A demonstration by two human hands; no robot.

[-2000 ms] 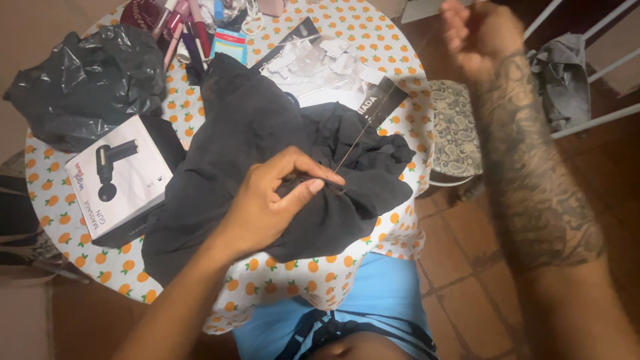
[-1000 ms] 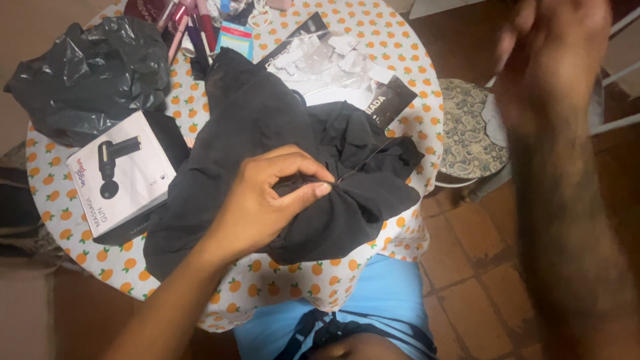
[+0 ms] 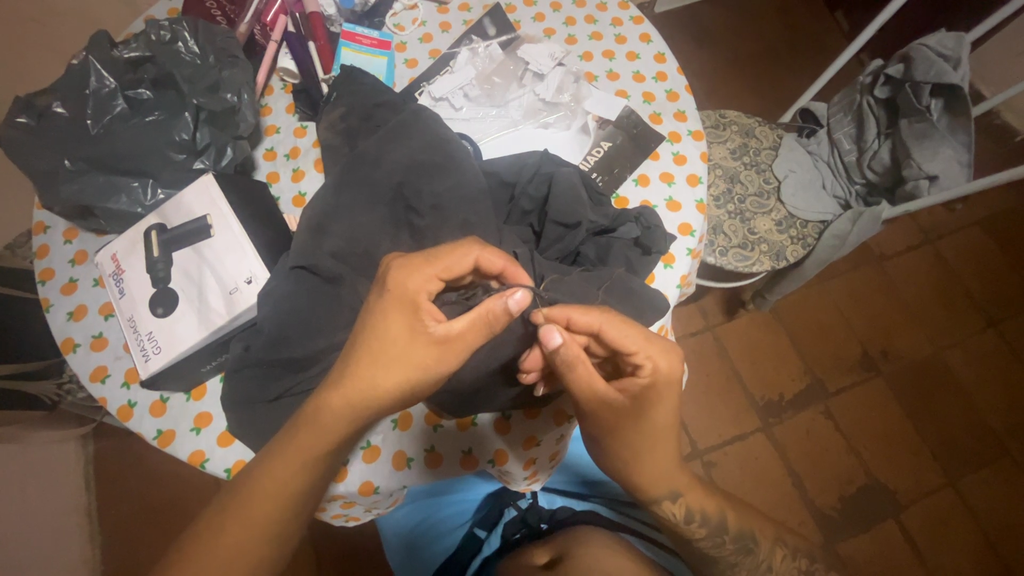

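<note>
Black fabric (image 3: 384, 184) lies bunched over the near half of a round table. My left hand (image 3: 424, 320) pinches a fold of it between thumb and forefinger. Close against that pinch, on its right, my right hand (image 3: 600, 368) has thumb and forefinger closed on something thin at the fabric, perhaps a sewing needle; it is too small to tell. A fine thread (image 3: 572, 278) seems to lie across the cloth just beyond the fingertips. The other fingers of my right hand are curled.
A massage gun box (image 3: 188, 276) and a black plastic bag (image 3: 136, 120) stand at the left. Clear plastic packaging (image 3: 512, 88) with white pieces lies behind the fabric, near cosmetic tubes (image 3: 292, 36). Right of the orange-patterned tablecloth (image 3: 368, 472) is a chair (image 3: 740, 192) holding grey cloth.
My right hand was raised at the upper right, away from the fabric, and has come down beside my left hand. My left hand has kept its pinch on the black fabric.
</note>
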